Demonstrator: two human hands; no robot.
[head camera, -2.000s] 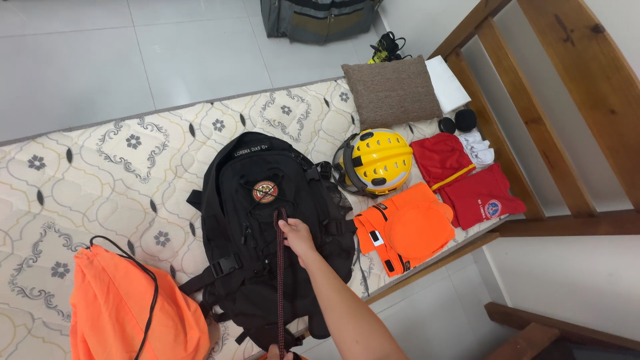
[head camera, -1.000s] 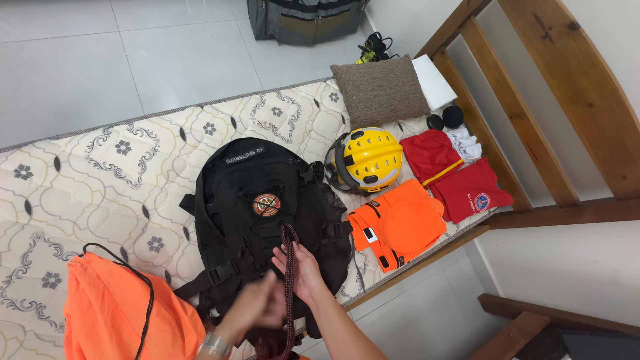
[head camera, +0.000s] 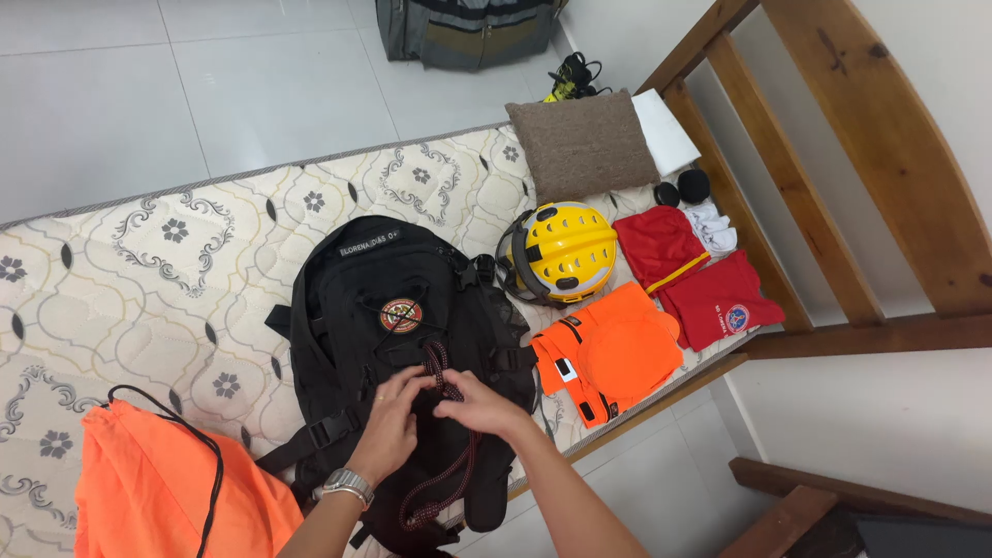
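A black backpack (head camera: 349, 287) with a round patch lies on a patterned mattress. Over its lower front, a dark red-and-black cord (head camera: 465, 465) forms a loop near the patch, and its loose length trails down the pack. My left hand (head camera: 399, 418), with a metal watch at the wrist, has its fingertips at the cord's looped part. From the other side my right hand (head camera: 477, 403) grips the cord between thumb and fingers. An orange drawstring bag (head camera: 170, 480) lies at the lower left, beside the pack.
Right of the pack lie a yellow helmet (head camera: 573, 248), folded orange clothing (head camera: 628, 349), red clothing (head camera: 713, 302) and a brown pillow (head camera: 581, 147). A wooden bed end (head camera: 798, 170) borders the mattress. On the floor stands a grey bag (head camera: 465, 35).
My left hand has come up from the lower edge of the pack to the cord near the patch. The cord, stretched down the pack two seconds ago, is now looped at my fingers.
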